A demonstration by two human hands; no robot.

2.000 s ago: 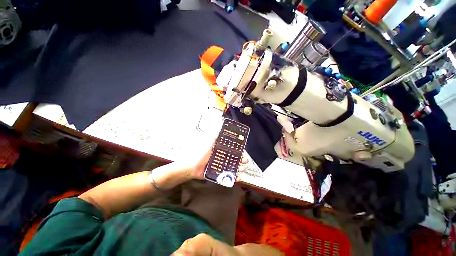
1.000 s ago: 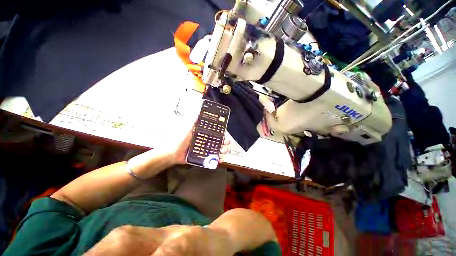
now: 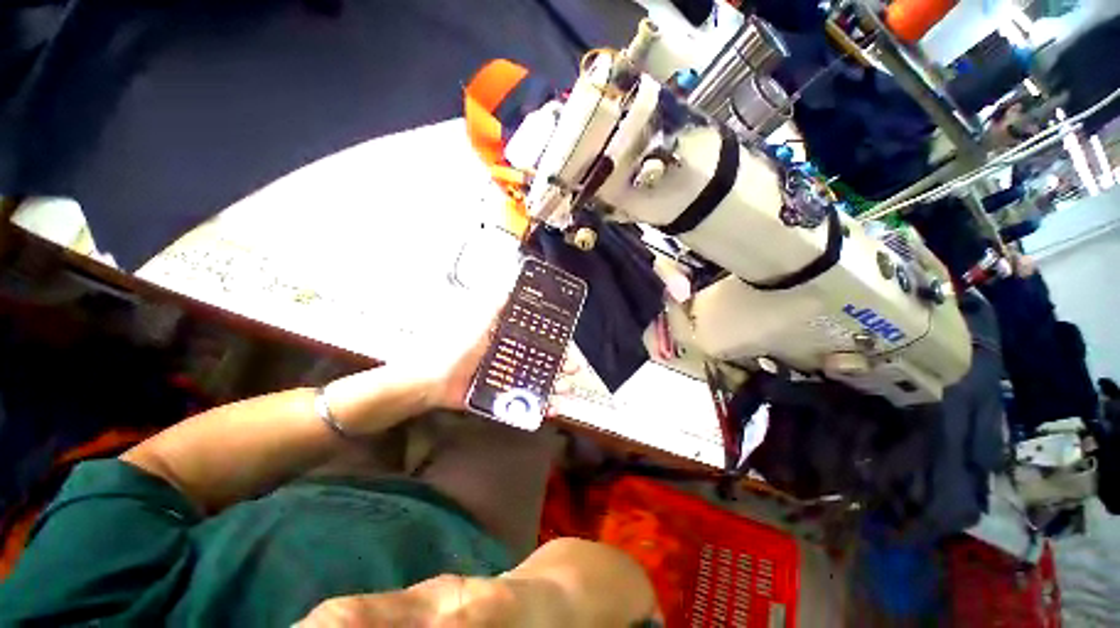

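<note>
My left hand (image 3: 464, 368) holds a mobile phone (image 3: 531, 344) upright over the front edge of the white machine table (image 3: 356, 258). The phone's dark screen shows rows of small icons or keys and a bright round spot near its lower end. My right hand (image 3: 418, 604) is low at the bottom edge, blurred and partly cut off; its fingers cannot be made out. The cream sewing machine (image 3: 786, 264) stands beyond the phone. An orange strip (image 3: 489, 108) rises beside its needle end.
A large navy fabric panel (image 3: 283, 98) covers the table's far left. A small dark cloth (image 3: 614, 307) lies between phone and machine. Pink-red snips (image 3: 665, 336) lie by the machine base. A red perforated crate (image 3: 737, 570) is below the table. Metal cylinders (image 3: 743, 74) stand behind the machine head.
The camera view has shifted, so machine and table sit differently in the picture. My left hand still holds the phone. My right forearm now shows at the bottom, with the hand further left than at first.
</note>
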